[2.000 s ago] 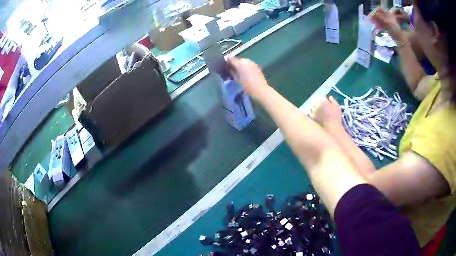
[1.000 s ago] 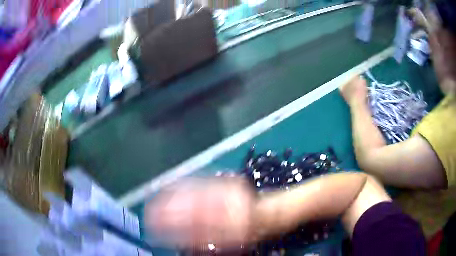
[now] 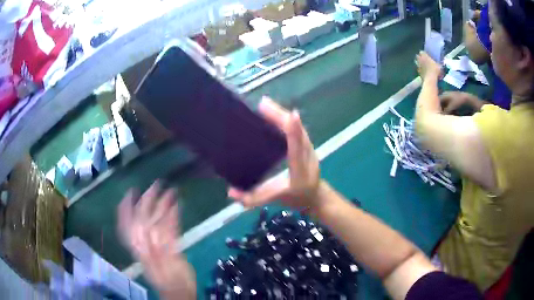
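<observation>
My right hand (image 3: 293, 167) holds a smartphone (image 3: 214, 117) by its lower right end, raised and tilted over the belt. Its screen is dark. My left hand (image 3: 153, 231) is blurred, left of and below the phone, with fingers spread and nothing visible in it. A heap of short black charging cables (image 3: 287, 258) with silver plug ends lies on the green bench below my right hand. Blurred open retail boxes (image 3: 102, 272) stand together at the lower left.
The green conveyor belt (image 3: 328, 96) carries an upright retail box (image 3: 369, 57). White strips (image 3: 410, 152) lie before a worker in yellow (image 3: 497, 158) at right, who handles another box. Brown cartons (image 3: 29, 217) stand at left. Pale boxes (image 3: 109, 140) lie beyond the belt.
My right hand came back from the belt box and now holds up the smartphone. My left hand has come into view. The neighbouring worker's arm has moved from the bench edge to a box.
</observation>
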